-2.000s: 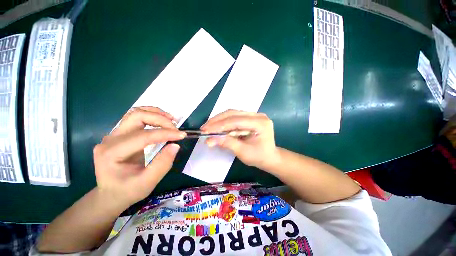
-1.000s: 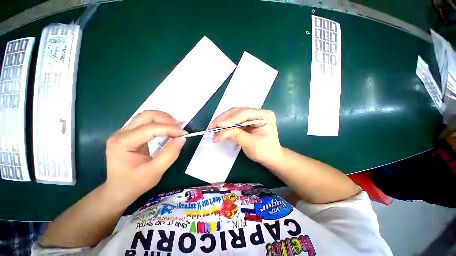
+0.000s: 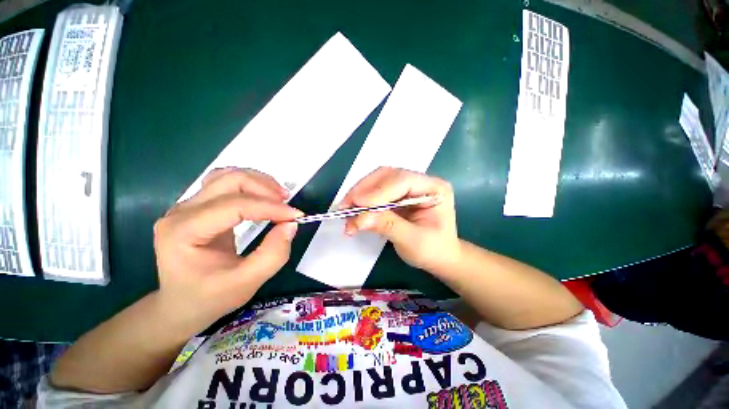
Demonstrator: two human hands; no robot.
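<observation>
A thin silvery tool that looks like tweezers [image 3: 328, 215] lies nearly level between my hands. My left hand [image 3: 208, 244] pinches its left end between thumb and fingertips. My right hand [image 3: 416, 224] holds its right end and middle. Whether anything is on the tips is too small to tell. Under my hands, two mostly blank white strips lie slanted on the dark green worktop [image 3: 456, 248]: a wider left strip [image 3: 320, 104] with a small grey mark near my left fingertips, and a right strip [image 3: 416, 116]. My hands partly cover both.
At left are a thick white sheet stack [image 3: 76, 152] and another printed sheet [image 3: 14, 144]. At right is an adhesive sheet [image 3: 537, 152] with grey shapes on its upper part. More papers [image 3: 697, 136] lie at the right edge. Someone's dark sleeve [image 3: 663, 295] shows lower right.
The tool, dark two seconds ago, now looks pale and has changed tilt slightly. Both hands keep hold of it. The whole view has shifted slightly; the strips show no clear movement on the worktop.
</observation>
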